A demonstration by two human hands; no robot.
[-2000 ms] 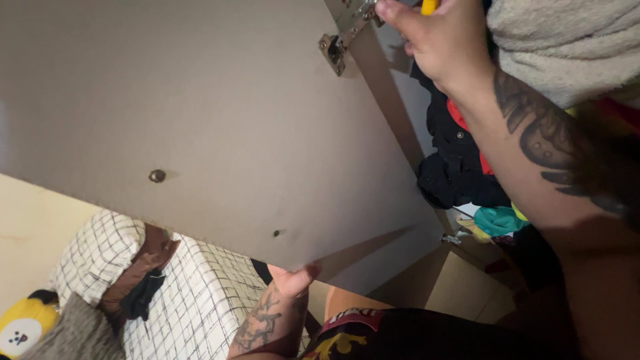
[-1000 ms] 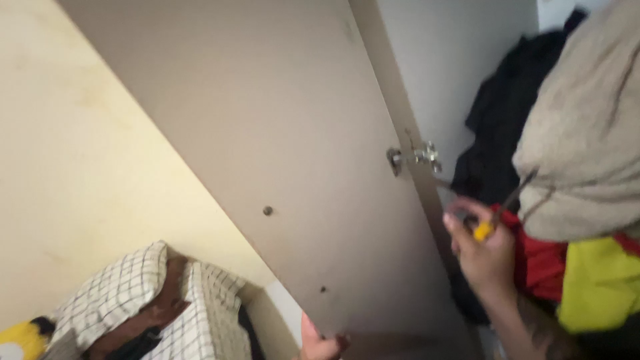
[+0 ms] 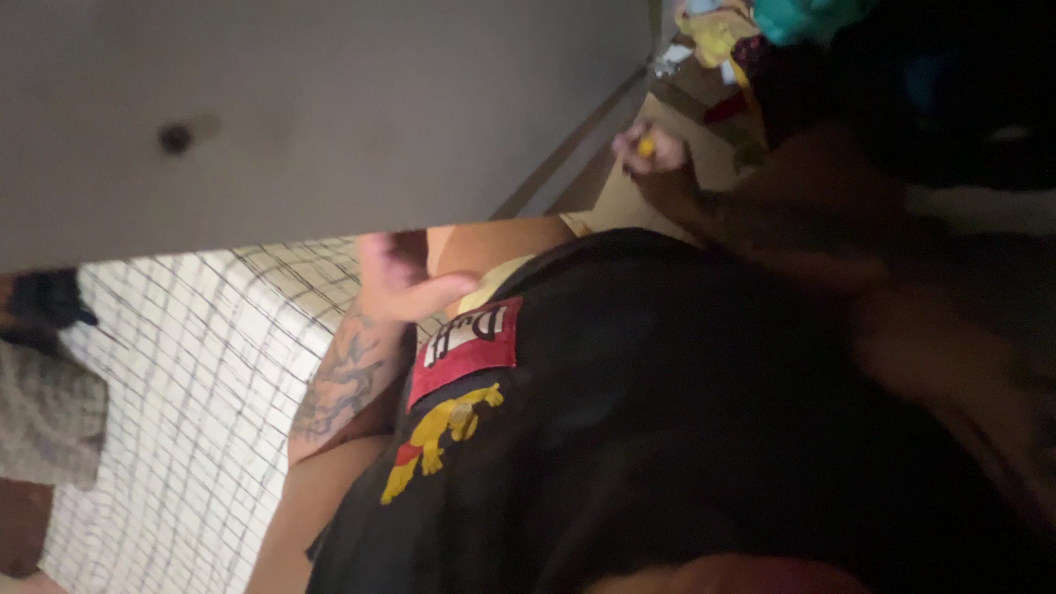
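A grey cabinet door panel (image 3: 346, 107) fills the upper left, with a dark round fitting (image 3: 175, 139) on its face. My left hand (image 3: 404, 280) is at the panel's lower edge, thumb on the near side of my body and fingers partly hidden behind the panel, so its hold on the edge is not fully visible. My right hand (image 3: 656, 153) is closed around a yellow-handled tool (image 3: 646, 146), near the cabinet's lower part. The tool's shaft does not show. A metal hinge (image 3: 667, 66) is blurred at the panel's far right corner, above my right hand.
Behind my left arm lies a bed with a white checked cover (image 3: 181, 371), a grey cushion (image 3: 54, 412) at its left. Teal cloth (image 3: 804, 18) and yellow cloth (image 3: 718, 37) sit in the cabinet at the upper right. My black printed shirt fills the lower middle.
The view has swung sharply downward. My right hand, beside the upper hinge and the clothes a second ago, is now lower down by the cabinet's bottom, still with the yellow-handled tool.
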